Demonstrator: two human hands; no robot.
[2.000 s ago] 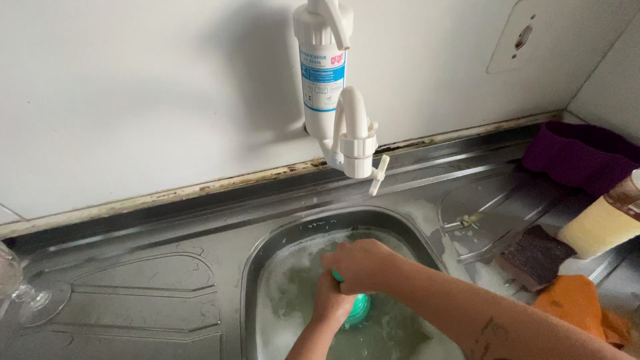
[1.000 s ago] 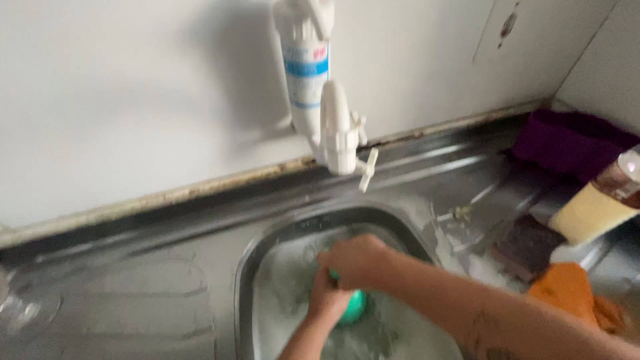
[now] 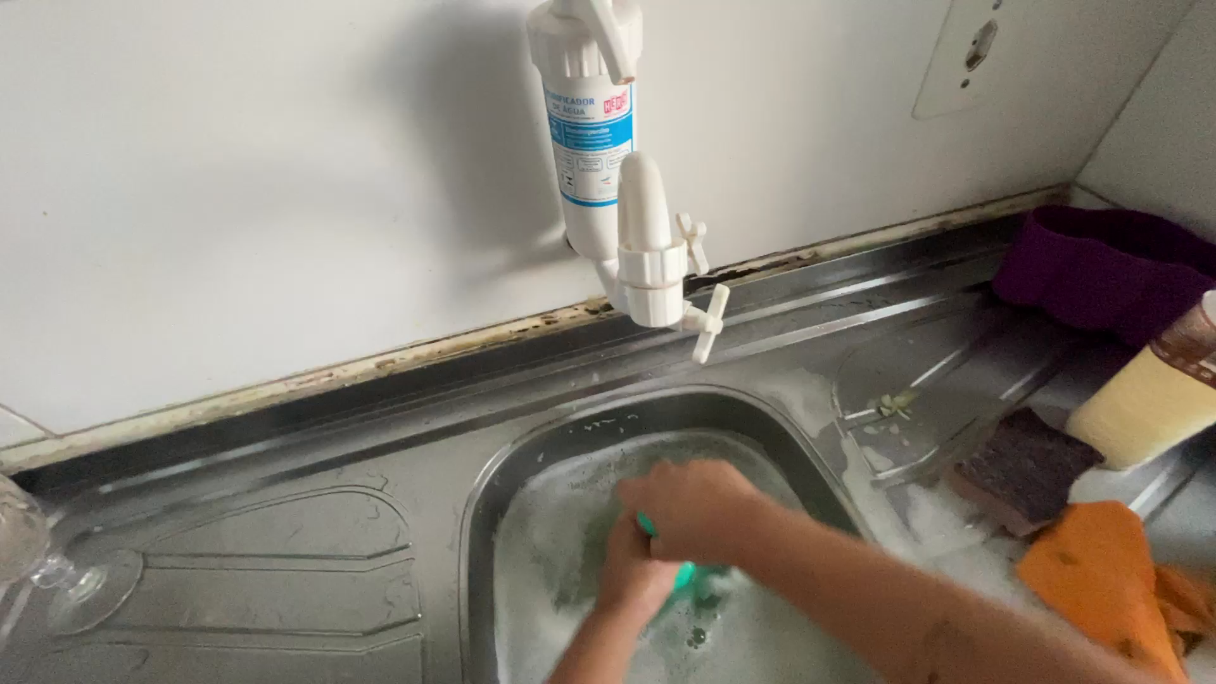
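Both my hands meet over the soapy water of the steel sink basin (image 3: pixel 480 532). My right hand (image 3: pixel 698 508) is closed around the upper part of a green object (image 3: pixel 682 577), with its top peeking out between my fingers. Just below and to the left, my left hand (image 3: pixel 635 565) grips the same object lower down. The fingers cover most of it, and its lower part meets the cloudy water, so its kind cannot be told.
A white water purifier with a tap (image 3: pixel 651 275) hangs above the basin. On the right lie a dark sponge (image 3: pixel 1026 465), an orange cloth (image 3: pixel 1092 579), a bottle of pale liquid (image 3: pixel 1149 404) and a purple container (image 3: pixel 1102 266). A glass with a stem (image 3: pixel 95 589) lies at far left.
Both hands stay together on the green object over the basin. Less of the green object shows below them now than in the earlier frames.
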